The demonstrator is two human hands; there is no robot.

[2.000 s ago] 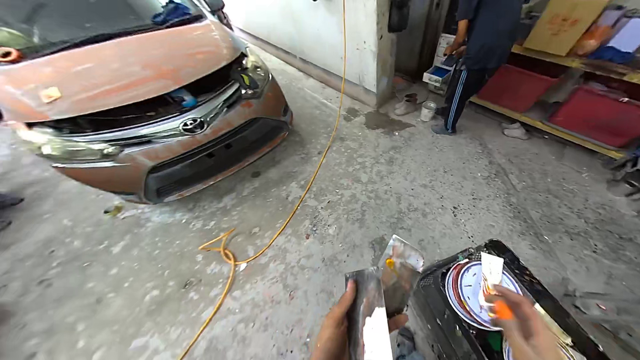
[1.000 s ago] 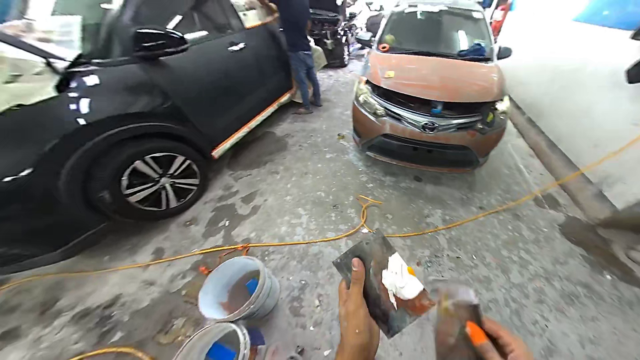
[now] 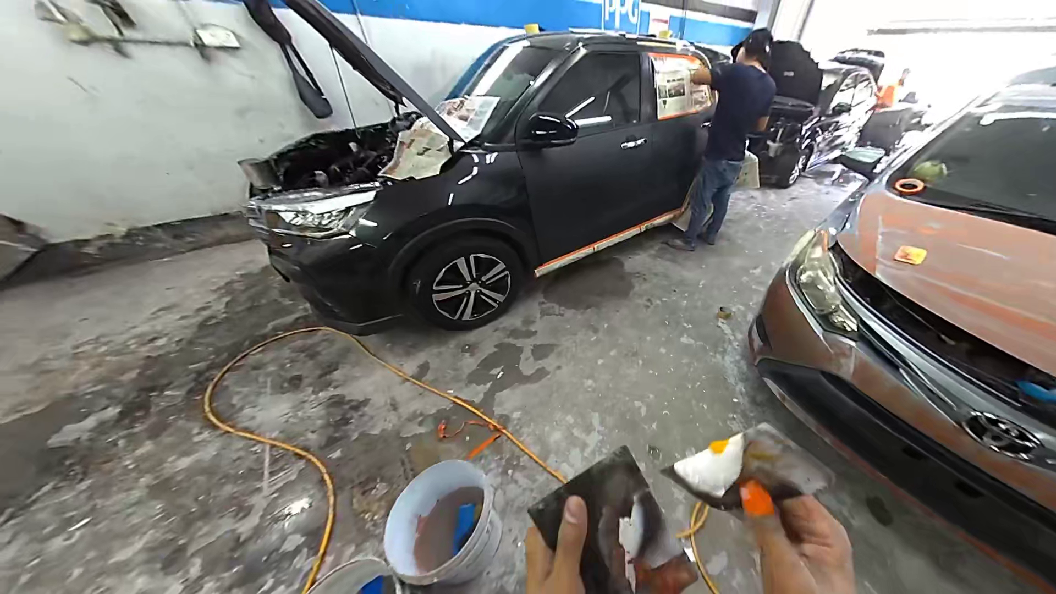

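Note:
My left hand point(image 3: 561, 544) grips a dark, flat spreader plate point(image 3: 615, 524) smeared with white and reddish filler, its thumb on top. To its right, my right hand point(image 3: 796, 536) pinches a second thin spreader point(image 3: 767, 466), which carries a white lump of body filler point(image 3: 709, 469) with an orange-yellow dab on it. Orange covers the thumb tip of my right hand. The two plates are apart, side by side, above the floor. The lower part of the left plate runs out of view at the bottom.
A white bucket point(image 3: 441, 520) of murky water stands left of my hands, a second bucket point(image 3: 355, 577) beside it. An orange hose point(image 3: 326, 487) loops over the floor. A black car point(image 3: 594, 165) with raised hood stands ahead, a person point(image 3: 730, 140) at its side. A sanded car point(image 3: 924, 330) stands right.
The view has swung left to the black car. Two seconds ago my right hand was over a round lid; now it holds a spreader. The filler lump, on the left plate one second ago, is on the right spreader.

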